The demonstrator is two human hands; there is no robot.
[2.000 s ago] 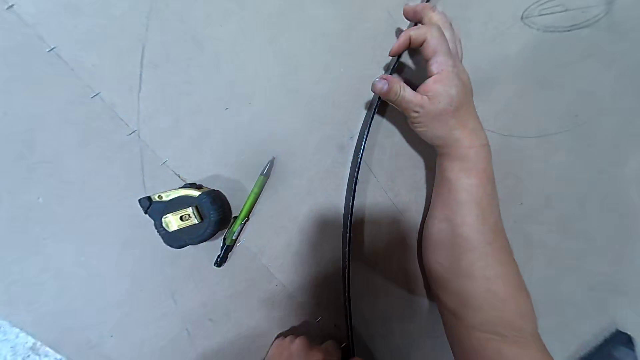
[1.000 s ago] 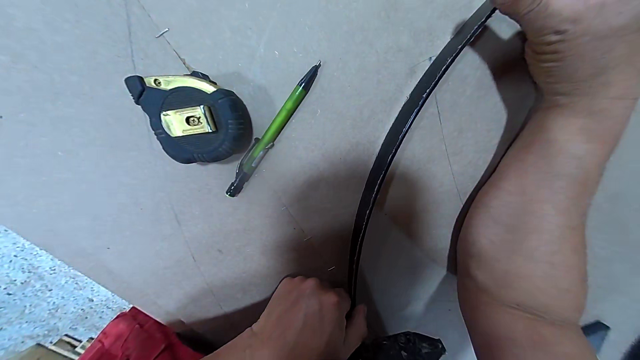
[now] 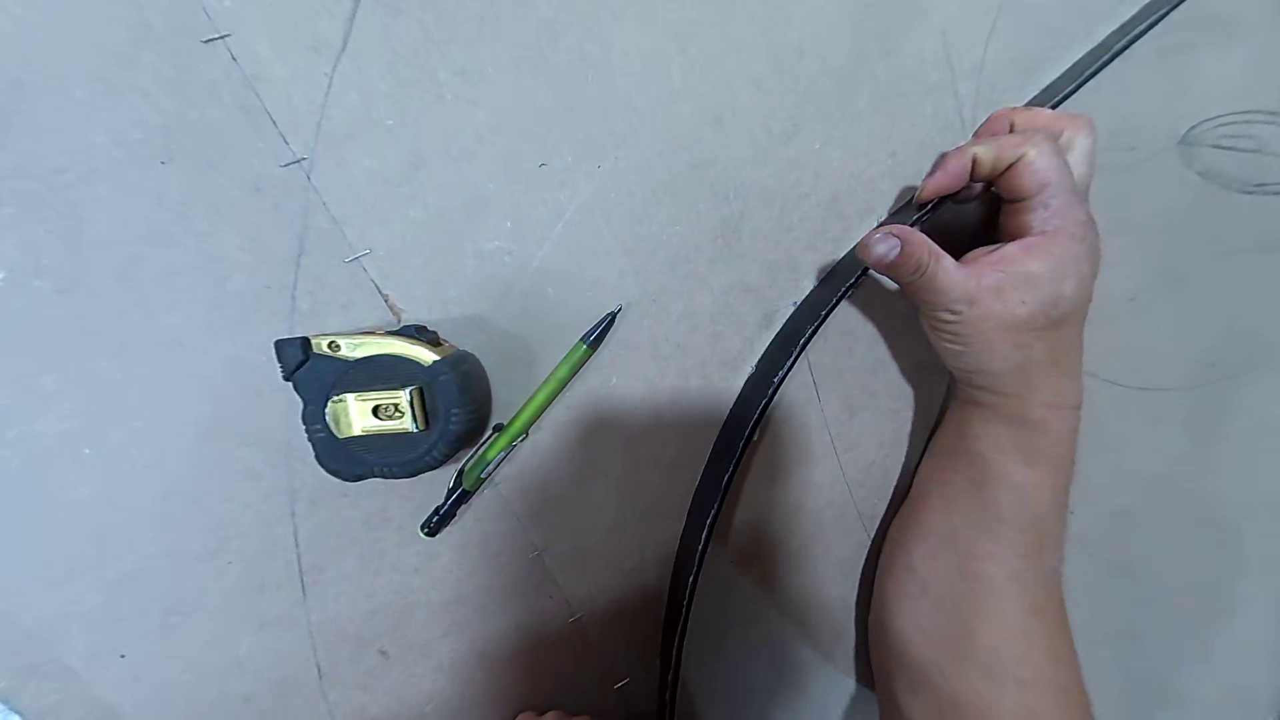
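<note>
A long, thin dark strip (image 3: 755,400) stands on its edge in a curve, running from the bottom centre to the top right. My right hand (image 3: 1010,220) holds its upper part, with the thumb on the near side and the fingers bent over it. Only the knuckles of my left hand (image 3: 552,715) show at the bottom edge, left of the strip; what its fingers do is hidden. A black and gold tape measure (image 3: 385,405) lies left of the strip. Beside it, a green and black mechanical pencil (image 3: 525,420) lies at a slant, its tip towards the upper right.
The flat board (image 3: 620,220) under everything bears pencil lines, several of them crossed by short marks. An oval sketch (image 3: 1240,150) is at the right edge. Another dark curved edge (image 3: 900,500) runs along the left side of my right forearm.
My left hand, seen beside the strip's lower part one second ago, is now nearly out of view. The view has shifted. My right hand stays at the strip.
</note>
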